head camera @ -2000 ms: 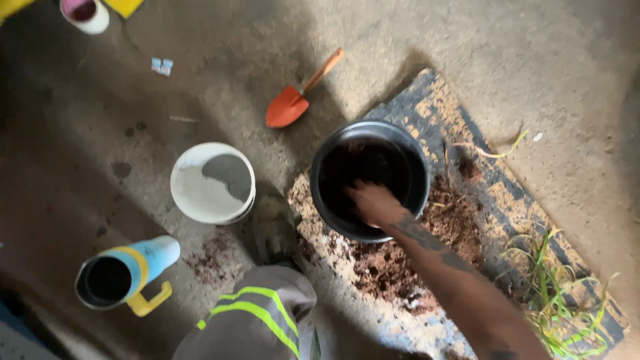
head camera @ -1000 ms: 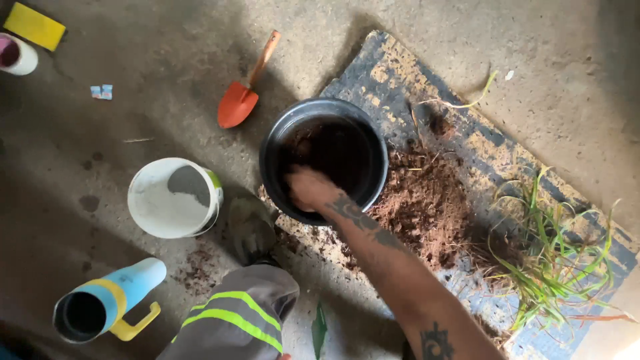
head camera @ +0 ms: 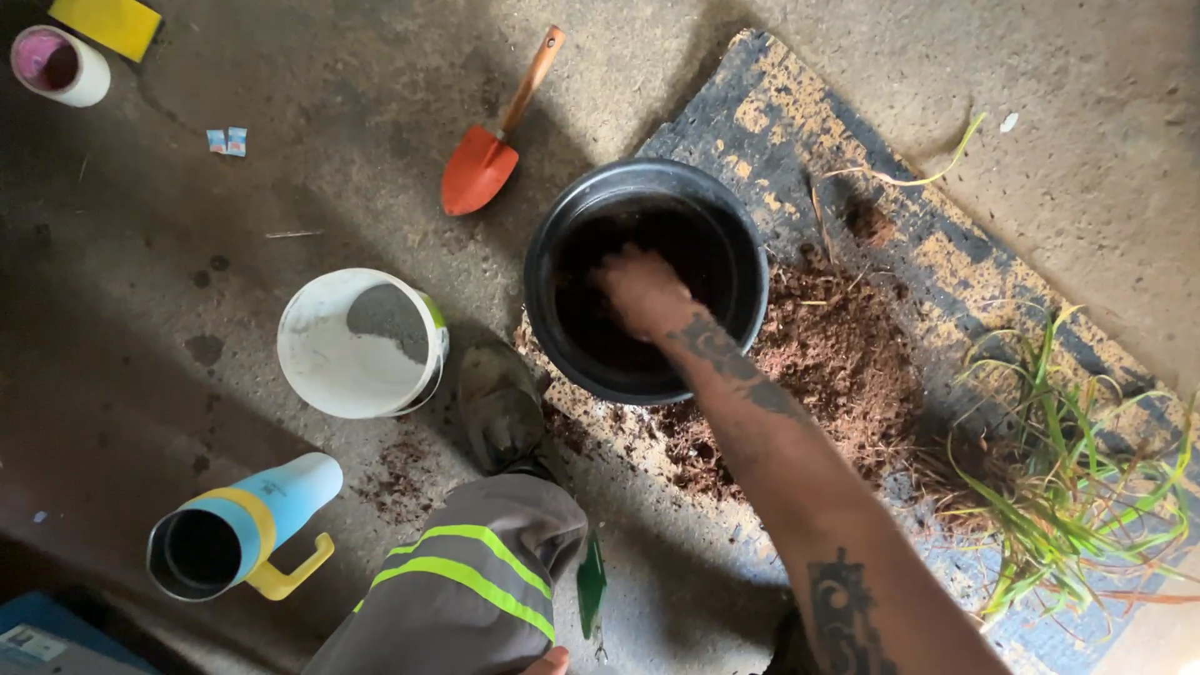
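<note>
A round black plastic pot (head camera: 735,220) with dark soil inside stands on a worn, paint-flecked board. My right hand (head camera: 645,291) reaches down into it; its fingers are in shadow against the soil, so whether they hold any is hidden. Only a fingertip or so of my left hand (head camera: 548,662) shows at the bottom edge, beside my knee. Heaped brown coir-like soil (head camera: 834,366) lies on the board right of the pot. Farther right are green grass-like plants (head camera: 1050,469) with roots. An orange hand trowel (head camera: 481,171) with a wooden handle rests above left of the pot.
On the concrete floor at left are a white bucket (head camera: 328,361) with grey material, a blue tumbler (head camera: 291,492) with a yellow handle, a white cup (head camera: 84,77), a yellow block (head camera: 112,26) and small packets (head camera: 227,142). My boot (head camera: 499,408) is near the board (head camera: 975,253).
My right hand stays inside the pot, its fingers shifting a little. The view has moved, bringing more of the plants into sight; a fingertip of my left hand shows at the bottom edge.
</note>
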